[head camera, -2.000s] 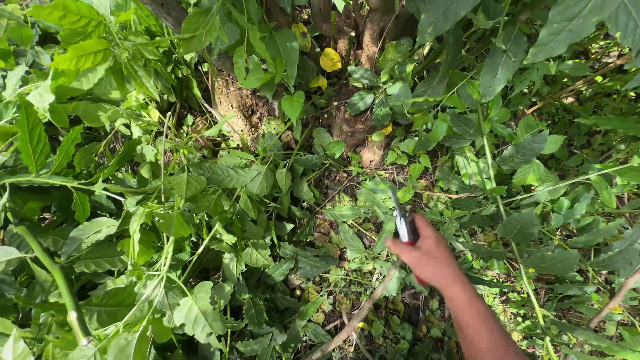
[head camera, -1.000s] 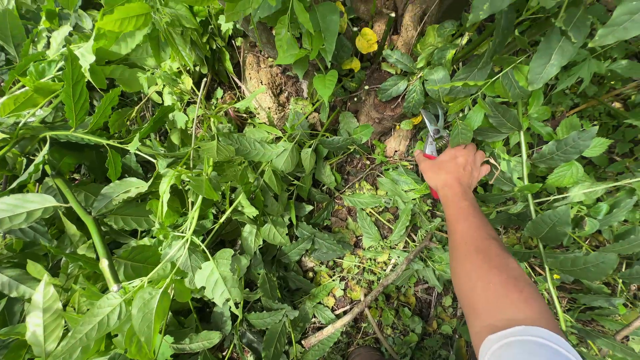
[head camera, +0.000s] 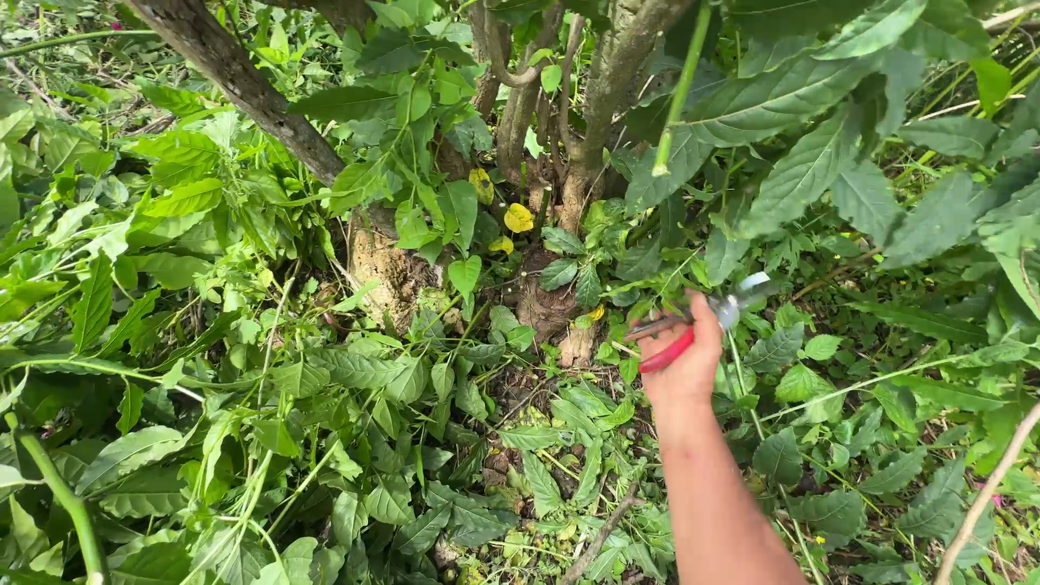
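Observation:
A single arm reaches in from the lower right; I take its hand as my right hand (head camera: 686, 345). It is closed around pruning shears (head camera: 668, 351) with a red handle, and their metal blades point up and to the right, slightly blurred. Just left of the hand are the woody base of the shrub (head camera: 546, 305) and a small leafy sprout (head camera: 573, 264). A green stem with a cut end (head camera: 678, 97) hangs down above the hand. My left hand is out of view.
A thick grey branch (head camera: 236, 85) slants across the upper left. Several upright stems (head camera: 605, 89) rise from the base. Leafy growth (head camera: 187, 366) spreads on the left, with a thick green cut stem (head camera: 61, 496). A dry stick (head camera: 601, 536) lies low in the middle.
The shears' blades have swung from pointing up and left to pointing up and right. The view has tilted up, showing more of the stems and the hanging cut stem.

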